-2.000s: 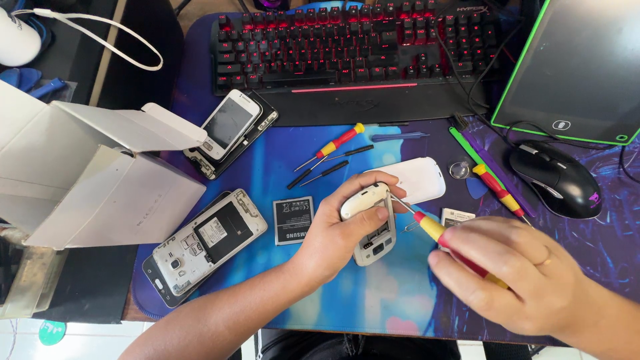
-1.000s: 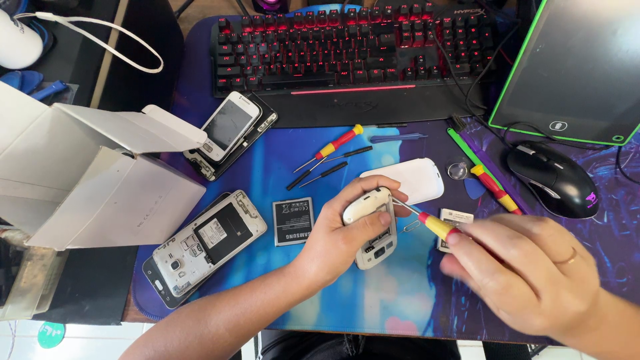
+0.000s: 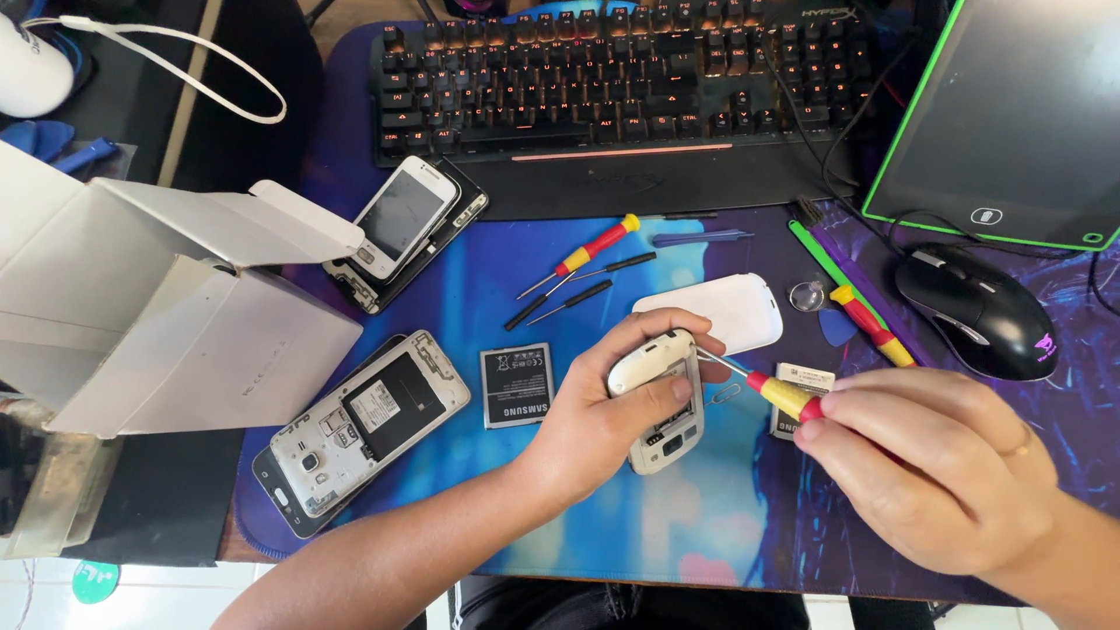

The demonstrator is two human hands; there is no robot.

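Note:
My left hand (image 3: 626,398) grips a white mobile phone (image 3: 669,442) with its back off, tilted over the desk mat; thumb and fingers hide part of it. In my right hand (image 3: 936,464) is a red and yellow screwdriver (image 3: 785,397), its tip at the phone's upper right edge. Behind the phone lies a white back cover (image 3: 722,311). A Samsung battery (image 3: 516,385) rests left of my left hand, and another battery (image 3: 801,385) lies partly behind my right fingers. Between phone and screwdriver there is a small metal SIM ejector pin (image 3: 724,394).
An opened phone (image 3: 376,420), a white phone (image 3: 407,219) and an open white box (image 3: 210,341) stand left. Several small screwdrivers (image 3: 582,254) lie behind. A keyboard (image 3: 569,96), a mouse (image 3: 976,311), a green-edged tablet (image 3: 1006,114) and another red-yellow screwdriver (image 3: 871,324) surround the work.
The screwdriver in my right hand tilts slightly differently, its tip staying at the phone's edge. The keyboard lights have turned from red to orange.

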